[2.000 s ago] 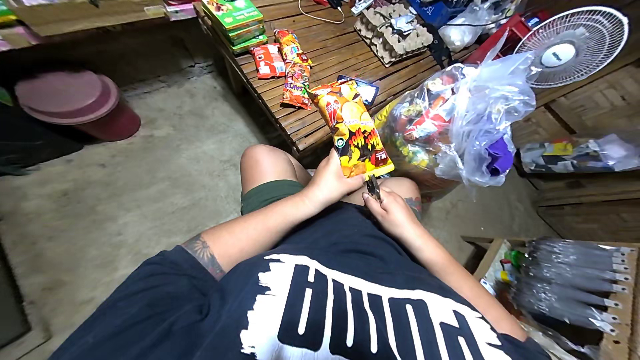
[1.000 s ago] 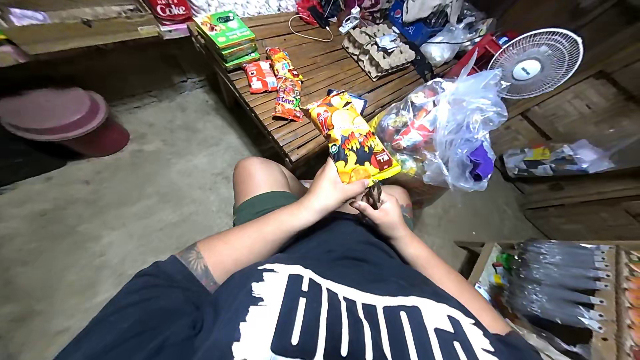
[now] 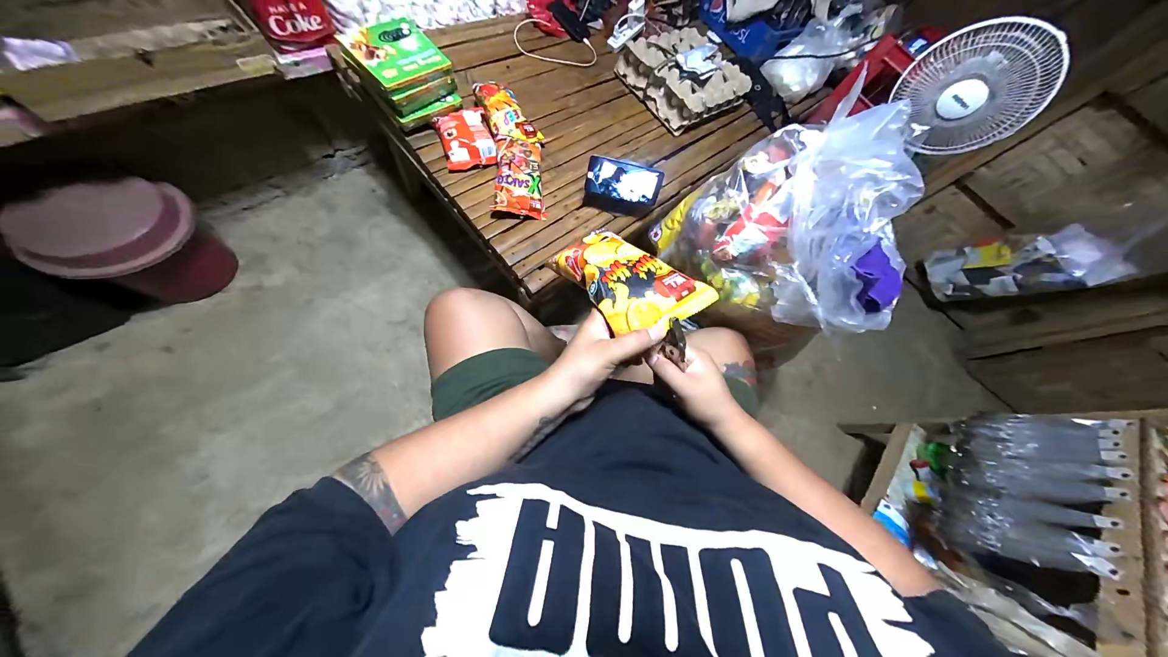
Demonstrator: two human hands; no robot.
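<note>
My left hand point(image 3: 598, 356) grips a yellow and black snack bag point(image 3: 634, 283) by its near edge, above my lap. Against that same edge, my right hand point(image 3: 693, 379) is closed on a small dark metal tool point(image 3: 673, 344), whose exact kind cannot be made out. Red and orange snack packets point(image 3: 520, 178) lie together on the slatted wooden table point(image 3: 566, 119). Nearer the table's edge a phone point(image 3: 623, 184) with a lit screen is propped. Right of the snack bag stands a large clear plastic bag point(image 3: 803, 219) filled with colourful packets.
Green boxes point(image 3: 401, 64) are stacked at the table's left edge. Egg trays point(image 3: 683, 78) and a white fan point(image 3: 981, 87) are farther back. A lidded pink bucket point(image 3: 119, 237) stands on the floor at left. At lower right is a wooden rack point(image 3: 1127, 511) of plastic-wrapped items.
The snack bag has tilted further left and lower, its far end pointing toward the table's corner. The phone, earlier mostly hidden behind it, now shows fully.
</note>
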